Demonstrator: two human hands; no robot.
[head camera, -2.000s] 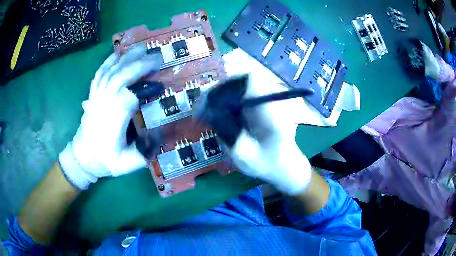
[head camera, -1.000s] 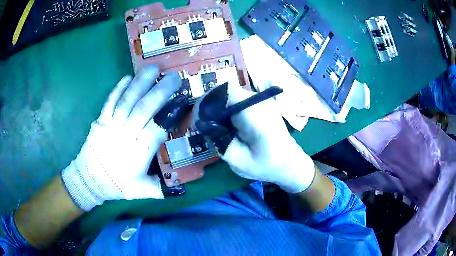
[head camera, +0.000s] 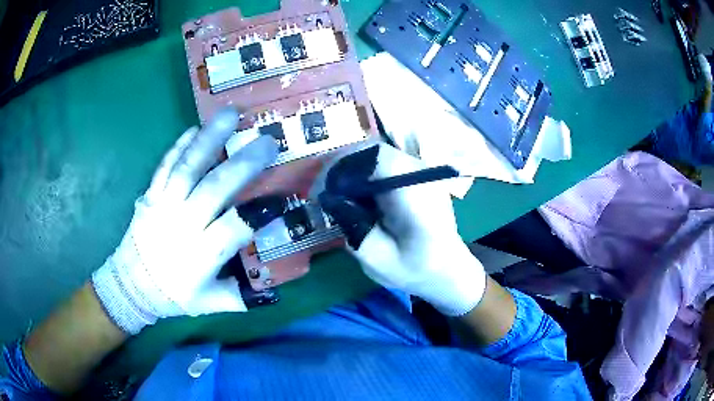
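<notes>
The reddish-brown fixture base (head camera: 219, 102) lies on the green bench with three silver heat sinks (head camera: 227, 70), in three pockets. Black power transistors (head camera: 314, 127) sit in pairs on the upper two. My right hand (head camera: 423, 235), in a white glove with black fingertips, is closed on a thin black hand tool (head camera: 415, 179) over the lowest heat sink, partly hiding it. Its tip is hidden. My left hand (head camera: 168, 235), gloved, has its fingers spread over the base's left edge near the middle and lowest heat sinks. Whether its thumb or fingers pinch anything cannot be told.
The dark cover plate (head camera: 462, 78) lies at an angle right of the base on crumpled white cloth (head camera: 399, 106). A black screw tray (head camera: 47, 55) is at upper left. A loose assembly (head camera: 586, 50) lies at upper right. A person in pink (head camera: 618, 204) is at right.
Over the last second my right hand with the tool moves slightly down onto the lowest heat sink. The view shifts a little. Earlier, the hands were higher and farther apart over the base.
</notes>
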